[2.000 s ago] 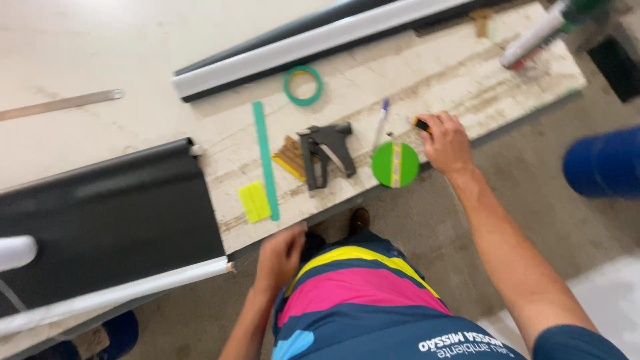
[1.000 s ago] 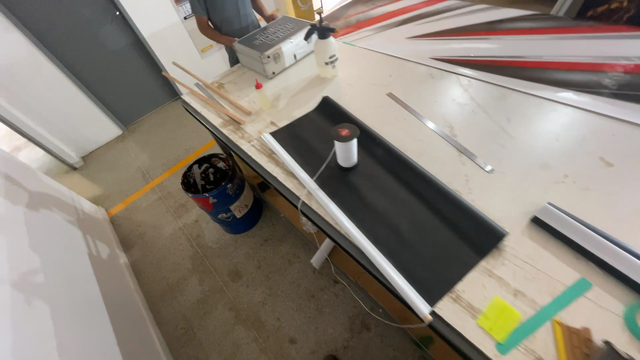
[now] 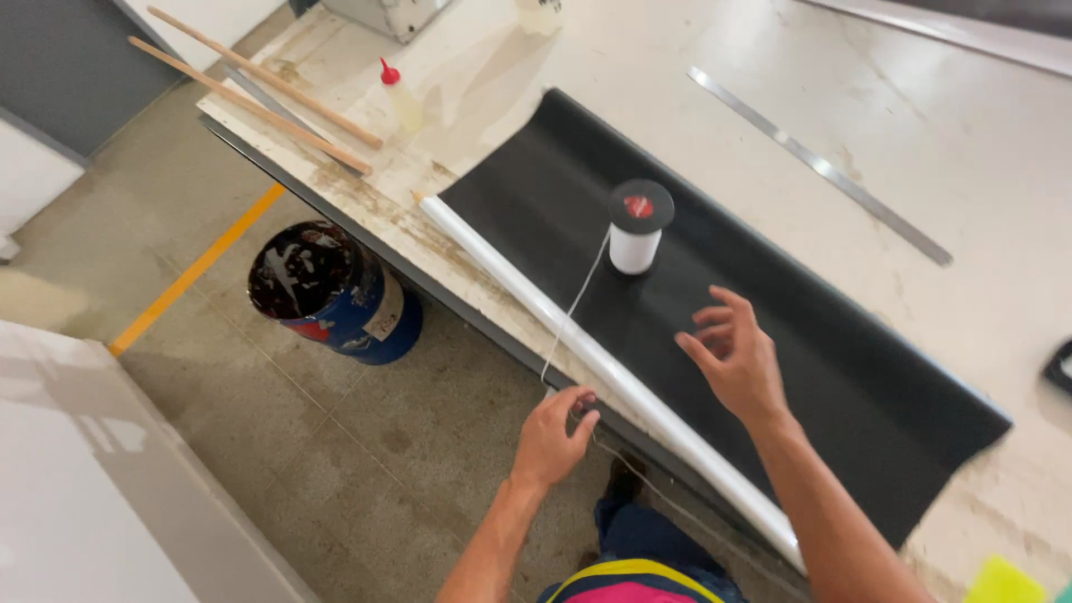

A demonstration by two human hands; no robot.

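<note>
A spool of white cord (image 3: 635,247) with black flanges stands upright on a black sheet (image 3: 837,402), whose near edge is wrapped on a white roll (image 3: 603,364). Cord runs from the spool over the roll and past the table edge, then hangs near my legs. My left hand (image 3: 557,435) is at that edge by the cord, fingers curled; whether it grips the cord is unclear. Over the black sheet, to the right of and below the spool, my right hand (image 3: 733,360) hovers with fingers apart, holding nothing.
Wooden sticks (image 3: 251,100) and a red-tipped squeeze bottle (image 3: 402,96) lie toward the table's far left. A metal ruler (image 3: 821,167) rests beyond the sheet. On the floor beside the table stands a blue drum (image 3: 360,301). A yellow squeegee-like piece (image 3: 1001,582) shows at lower right.
The view has swung from the table's tools toward the spool and sheet. My right hand, holding a small dark and yellow thing two seconds ago, is now empty. Both hands are back in view.
</note>
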